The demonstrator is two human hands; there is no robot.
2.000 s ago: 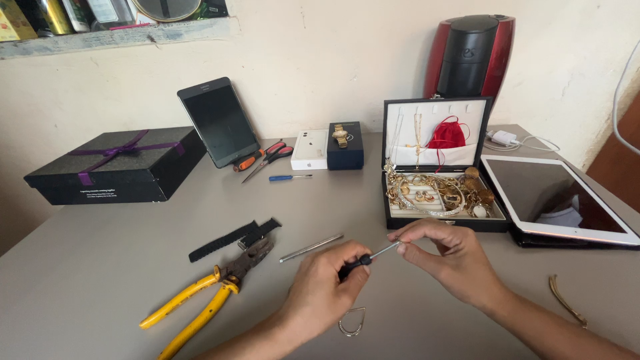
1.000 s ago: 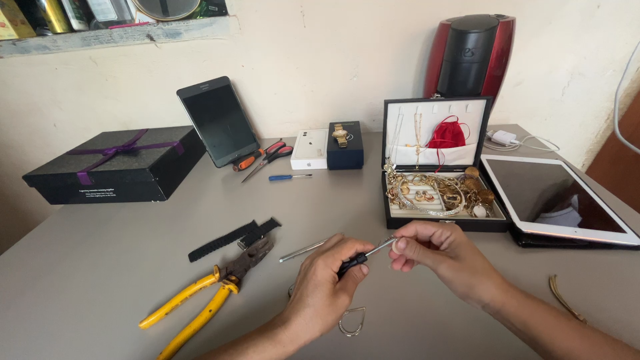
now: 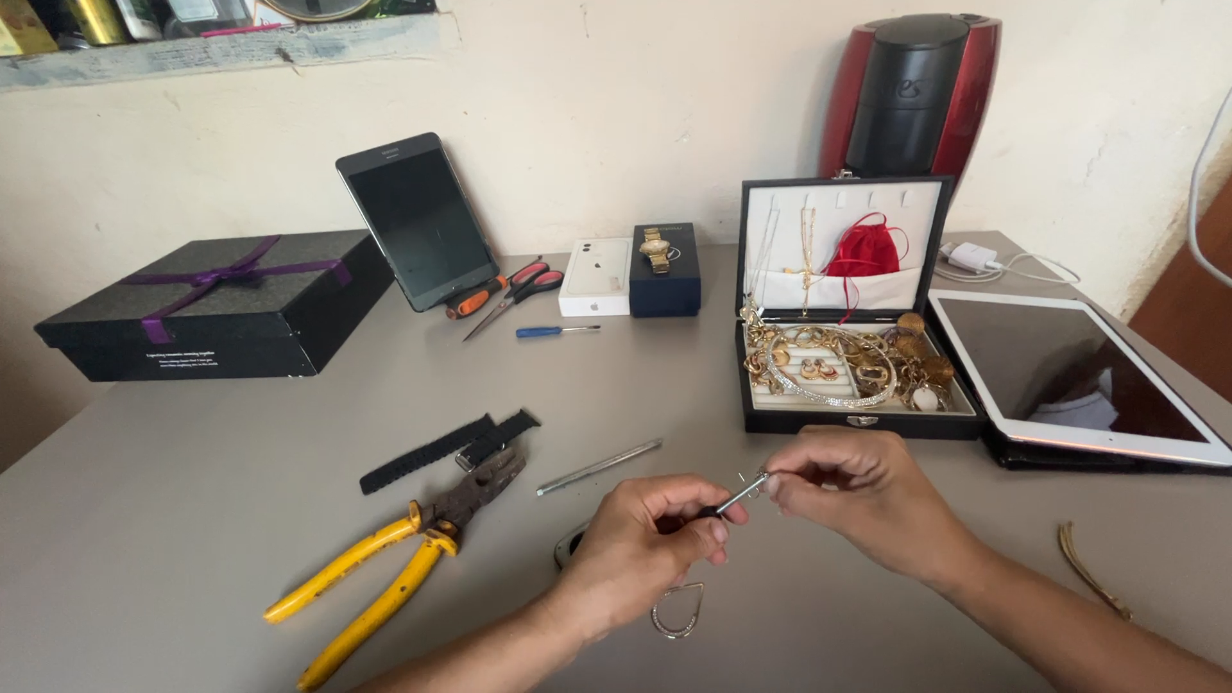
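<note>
My left hand (image 3: 654,539) is closed around the dark handle of a small screwdriver (image 3: 739,495), whose metal shaft points up and right. At the shaft's tip, the fingertips of my right hand (image 3: 857,496) pinch a tiny piece of metal jewelry (image 3: 756,484), too small to name exactly. Below my left hand lies a teardrop-shaped hoop (image 3: 678,612) set with small stones. A dark round-edged object (image 3: 568,545) is mostly hidden behind that hand. A metal rod (image 3: 599,468) rests just beyond it. The open jewelry box (image 3: 861,422) stands behind my right hand, full of gold-coloured pieces.
Yellow-handled pliers (image 3: 371,602) and a black watch strap (image 3: 428,454) lie left. Farther back are scissors (image 3: 515,296), a blue screwdriver (image 3: 558,331), a white box (image 3: 595,279) and a gold watch (image 3: 655,250). A tablet (image 3: 1088,371) and gold-coloured strip (image 3: 1092,570) are right.
The fingers of my left hand have opened somewhat around the screwdriver. A tiny metal piece now shows at its tip, by my right fingertips. The dark round-edged object shows more beside my left hand.
</note>
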